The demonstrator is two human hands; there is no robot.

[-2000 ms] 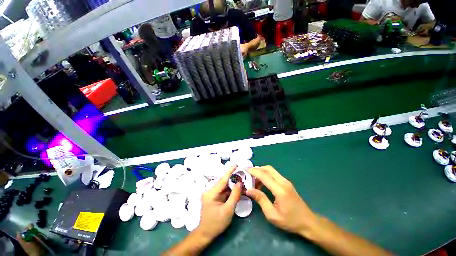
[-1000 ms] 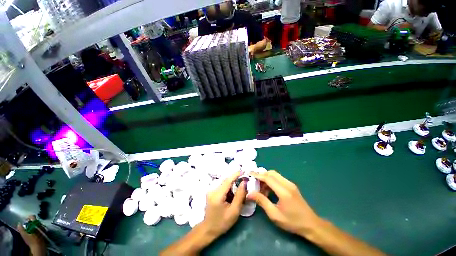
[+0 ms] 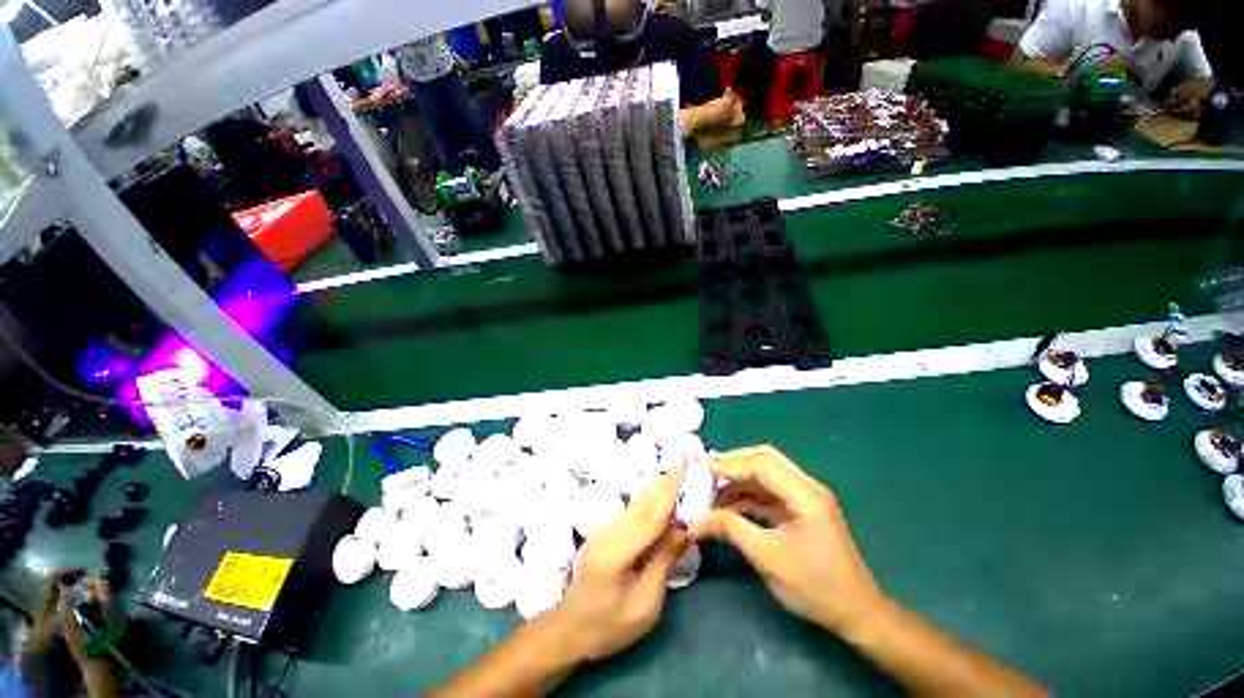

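A white round housing [image 3: 694, 494] is held between my two hands, turned on its edge so its inside is hidden. My left hand [image 3: 625, 566] grips it from the left. My right hand [image 3: 791, 539] holds its right side with thumb and fingers. A loose pile of white plastic shells [image 3: 478, 511] lies to the left of my hands and behind them. One more white shell [image 3: 684, 566] lies just below the held one, partly hidden by my left hand.
Sub-assemblies [image 3: 1052, 401] stand at the right. A black tray [image 3: 757, 286] and stacked grey trays [image 3: 596, 171] lie beyond the white edge strip [image 3: 887, 366]. A black control box [image 3: 246, 566], blue-handled tool [image 3: 400, 446] and another person's hand [image 3: 85, 641] are left. A metal post rises left.
The housing has turned from facing up, with dark parts showing inside, to standing on edge. My left hand has rotated with it. The other person's hands at lower left have moved up.
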